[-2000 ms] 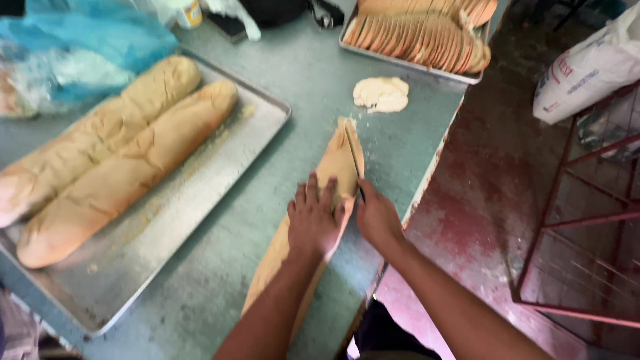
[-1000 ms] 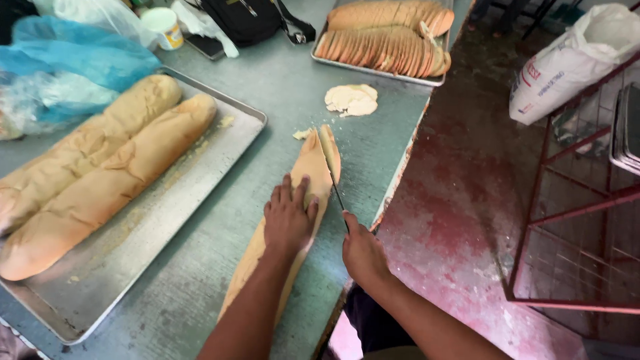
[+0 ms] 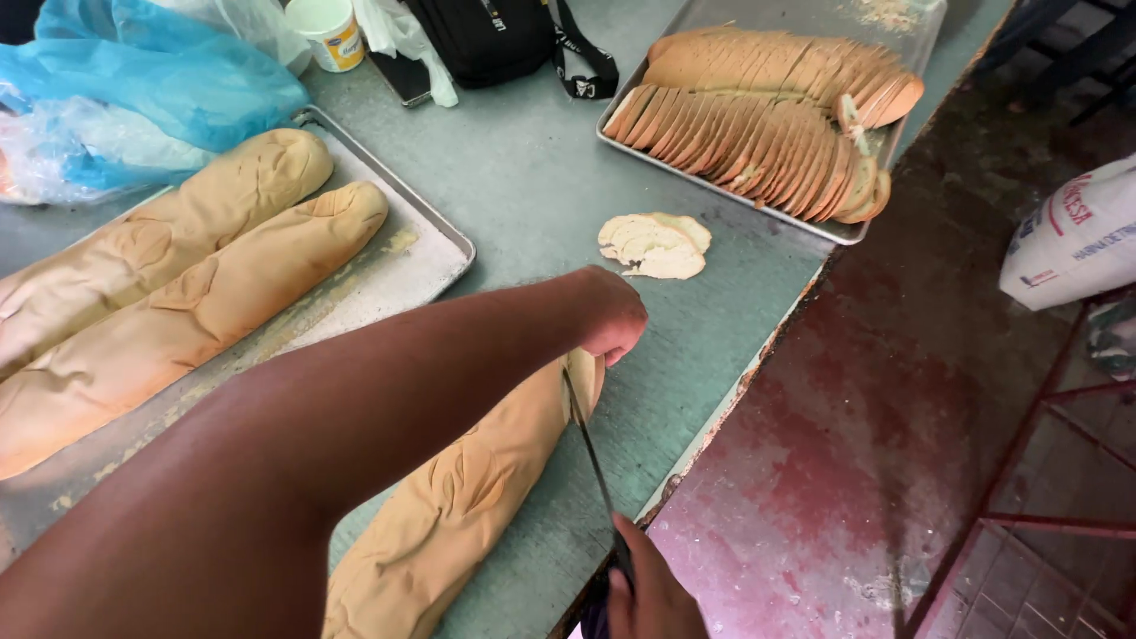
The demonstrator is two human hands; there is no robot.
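Observation:
A long bread loaf (image 3: 470, 479) lies on the green-grey table, its far end cut. My right hand (image 3: 652, 590) grips the dark handle of a long thin knife (image 3: 590, 448), whose blade sits in the loaf near that end. Curled over the cut end is my left hand (image 3: 615, 315); its fingertips are hidden, so I cannot tell whether it holds a slice. Just beyond it lie pale bread slices (image 3: 657, 244). Two whole loaves (image 3: 195, 293) rest on a metal tray (image 3: 453, 240) to the left. Sliced loaves (image 3: 754, 142) fill part of another tray (image 3: 621, 98) at the back.
Blue and clear plastic bags (image 3: 169, 80), a plastic tub (image 3: 330, 35), a phone (image 3: 401, 78) and a black bag (image 3: 484, 31) are along the back left. The worn table edge (image 3: 754, 364) runs beside the red floor. A white sack (image 3: 1078, 235) and a red metal frame (image 3: 1056, 524) stand right.
My left hand has moved from the top of the loaf forward to its cut end. The knife handle in my right hand has come nearer to me.

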